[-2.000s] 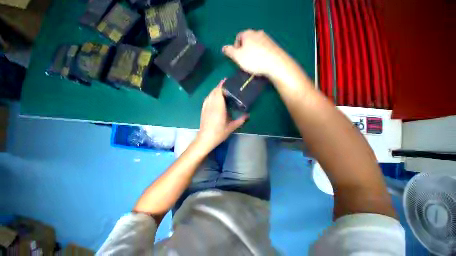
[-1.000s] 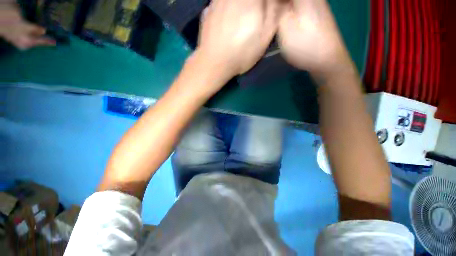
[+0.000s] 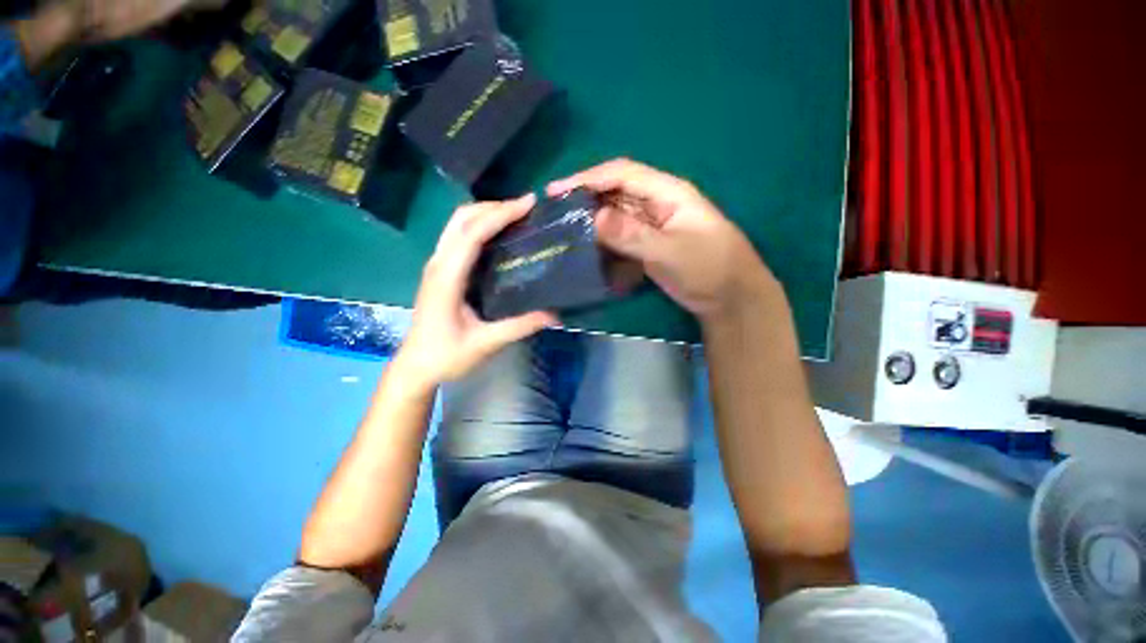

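A small black product box point(image 3: 543, 261) with thin gold lettering is held just above the table's front edge. Clear film shines on its upper right part. My left hand point(image 3: 459, 295) grips its left side, thumb along the front. My right hand point(image 3: 672, 239) holds its right end, fingers curled at the corner. Other product boxes lie on the green table point(image 3: 704, 113) at the upper left; the nearest black one point(image 3: 471, 113) shows gold lettering, and one beside it point(image 3: 329, 136) shows dense gold print.
Red infeed rollers point(image 3: 936, 151) and a white control panel point(image 3: 961, 358) stand at the right. A fan point(image 3: 1106, 553) is at the lower right. Another person's hand point(image 3: 107, 19) is at the upper left. A blue bin point(image 3: 302, 329) sits under the table edge. Cartons point(image 3: 82, 578) lie lower left.
My hands have moved down and apart from their overlapped position, and the box now shows between them. The other person's hand has moved up. The view has shifted, showing more of the table.
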